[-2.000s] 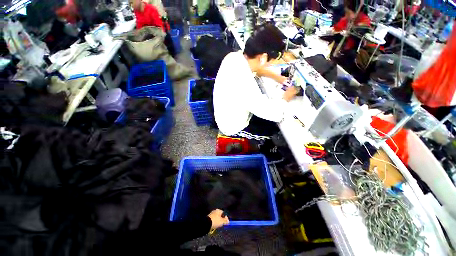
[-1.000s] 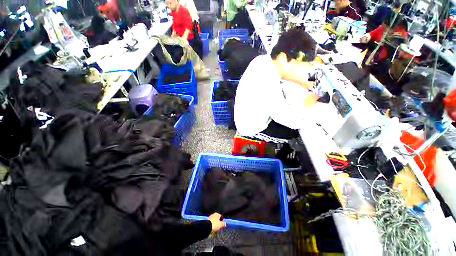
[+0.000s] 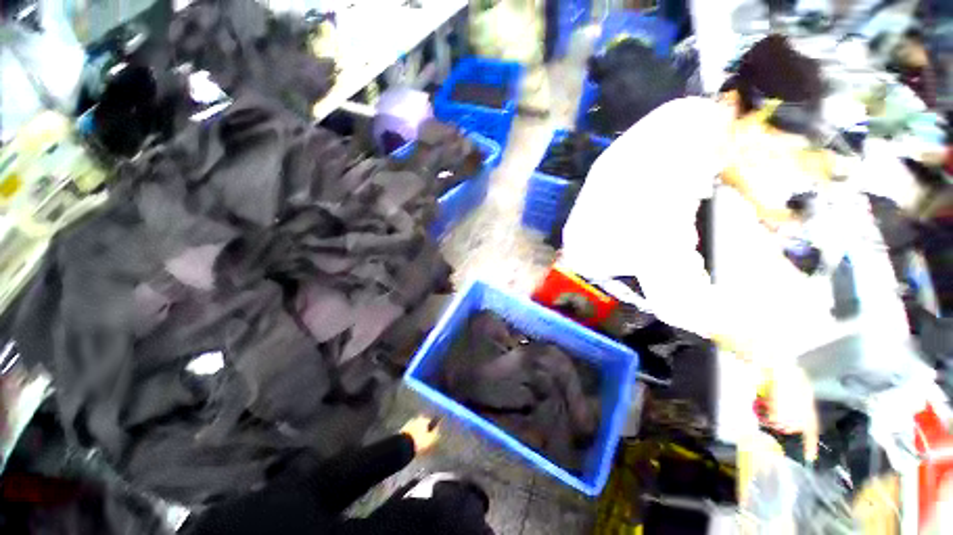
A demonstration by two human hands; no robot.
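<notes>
A blue slatted crate (image 3: 512, 437) holding dark cloth pieces (image 3: 523, 368) stands on the floor in front of me. My left hand (image 3: 422, 434), in a dark sleeve, is small and blurred just below the crate's near left side, seemingly apart from its rim. Whether its fingers are closed or pinch something small cannot be told. My right hand is not in view. A large heap of charcoal-black cloth (image 3: 251, 282) with lighter grey panels fills the left side, close to my arm.
A person in white (image 3: 648, 199) sits at the white machine table (image 3: 836, 272) on the right, above a red stool (image 3: 575, 296). More blue crates (image 3: 547, 199) and a pale purple stool (image 3: 402, 115) stand further up the aisle. The speckled floor (image 3: 475, 465) shows beside the near crate.
The view has swung left and tilted, so the crate appears rotated and the heap larger. My left hand was at the crate's near rim and now appears off it, lower left.
</notes>
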